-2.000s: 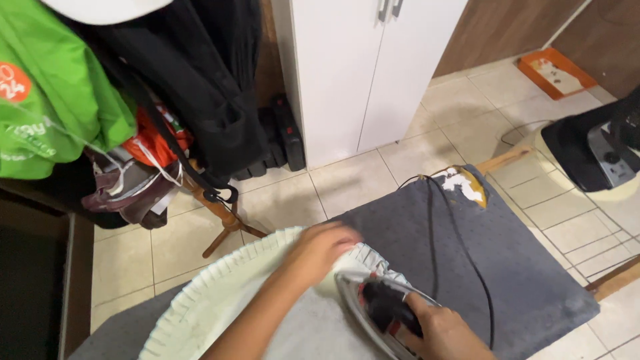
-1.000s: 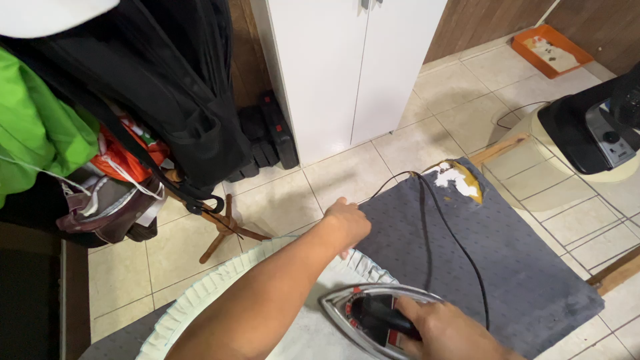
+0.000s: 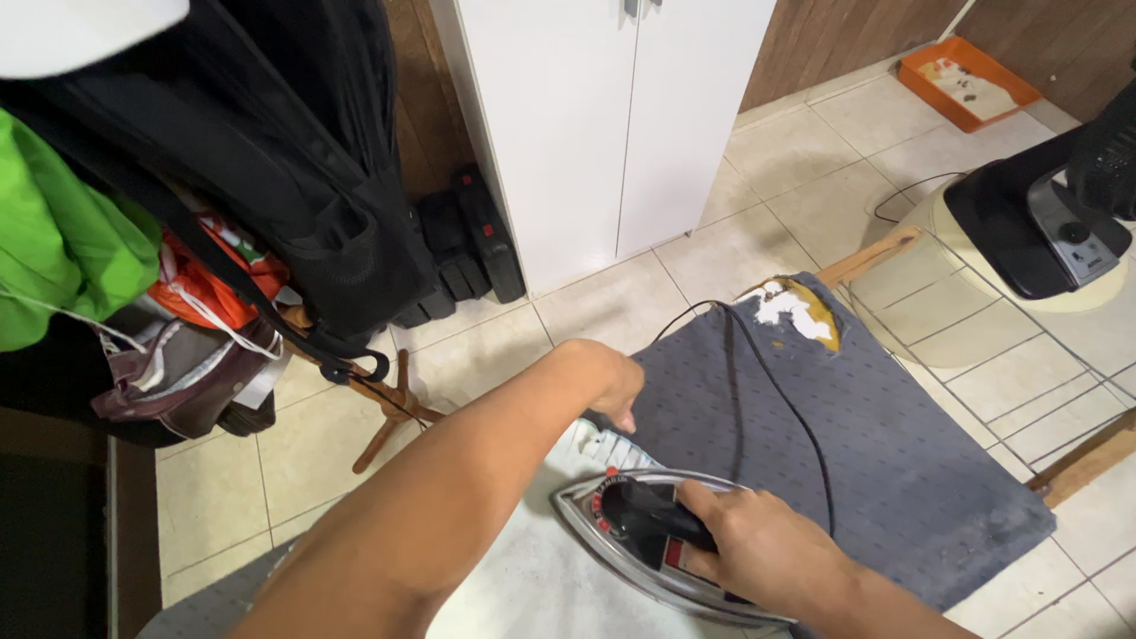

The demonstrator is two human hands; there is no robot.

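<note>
My right hand is closed around the black handle of a clothes iron, whose metal soleplate rests on pale fabric at the lower middle. Along its upper edge the fabric has a gathered, pleated border. My left hand reaches over the fabric to the far edge of that border, just beyond the iron's tip. Its fingers point down and are partly hidden, so whether they pinch the cloth cannot be told. Beneath the fabric lies a grey padded ironing board, and a black cord runs across it.
The board's far corner has a torn, yellowed patch. Beyond it stand a white cabinet and a fan beside a wire rack. Bags hang at the left over a wooden stand. An orange tray sits on the floor.
Two seconds ago my left hand lay on the pleated border near the iron's tip; it then moved up to the far edge. The iron has turned, with its tip now pointing more to the left.
</note>
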